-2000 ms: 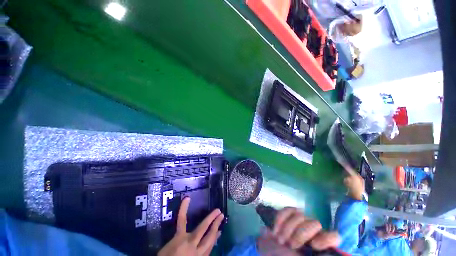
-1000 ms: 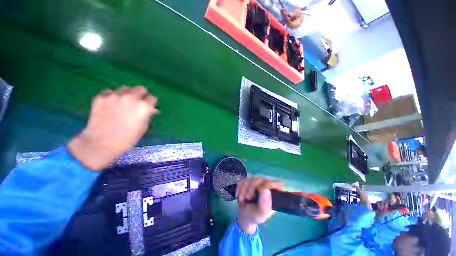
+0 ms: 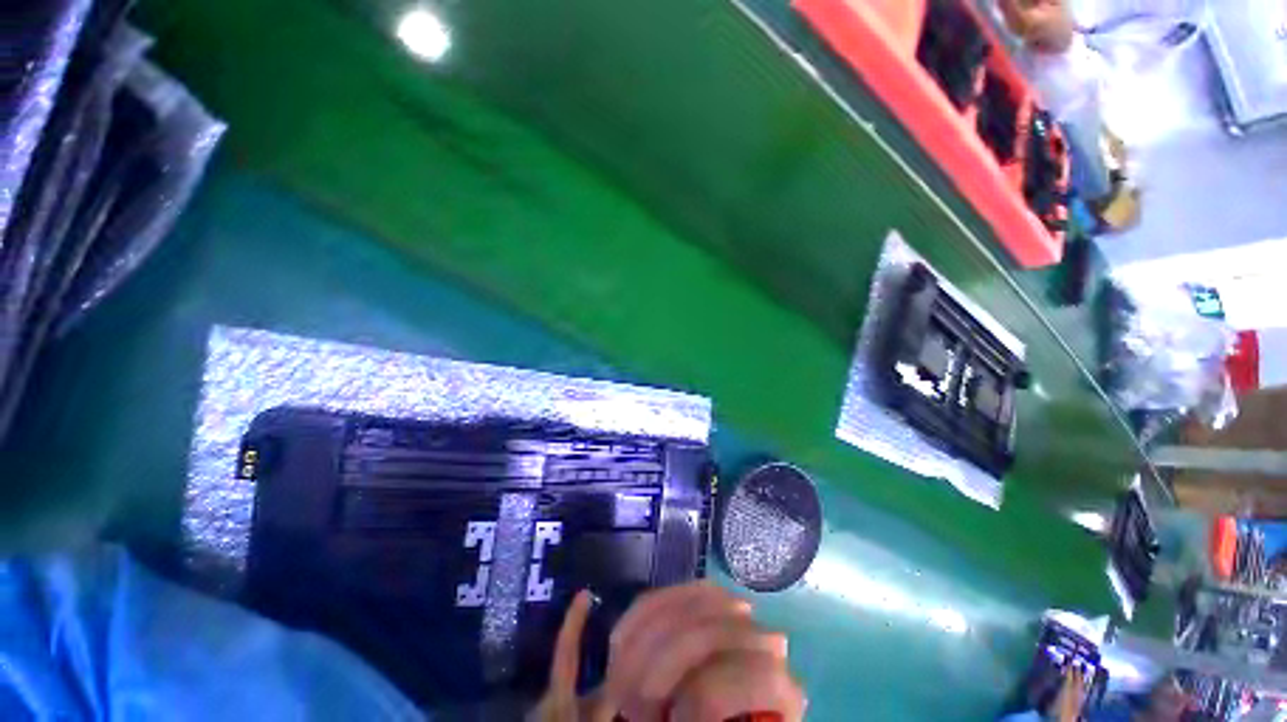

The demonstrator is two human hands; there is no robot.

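The black plastic housing (image 3: 381,564) lies flat on a bubble-wrap sheet (image 3: 424,378). Silver brackets (image 3: 544,561) flank a textured grey centre strip (image 3: 505,585). My right hand (image 3: 695,656) is closed around the electric screwdriver (image 3: 599,628) over the housing's lower right part. Only part of the tool's black front and a bit of orange show; its tip is not clear. My left hand (image 3: 568,663) is low beside it, with a finger at the housing; the rest is hidden or cut off. The screw dish (image 3: 769,528) stands right of the housing.
Another housing (image 3: 960,370) lies on bubble wrap farther along the green bench (image 3: 593,268). A wrapped stack (image 3: 99,212) is at the left edge. An orange-red parts tray (image 3: 946,127) is across the bench. Another person's hand (image 3: 1068,694) works at lower right.
My left hand has come down from above the mat to the housing. My right hand has brought the screwdriver from beside the dish to over the housing. The camera view has shifted.
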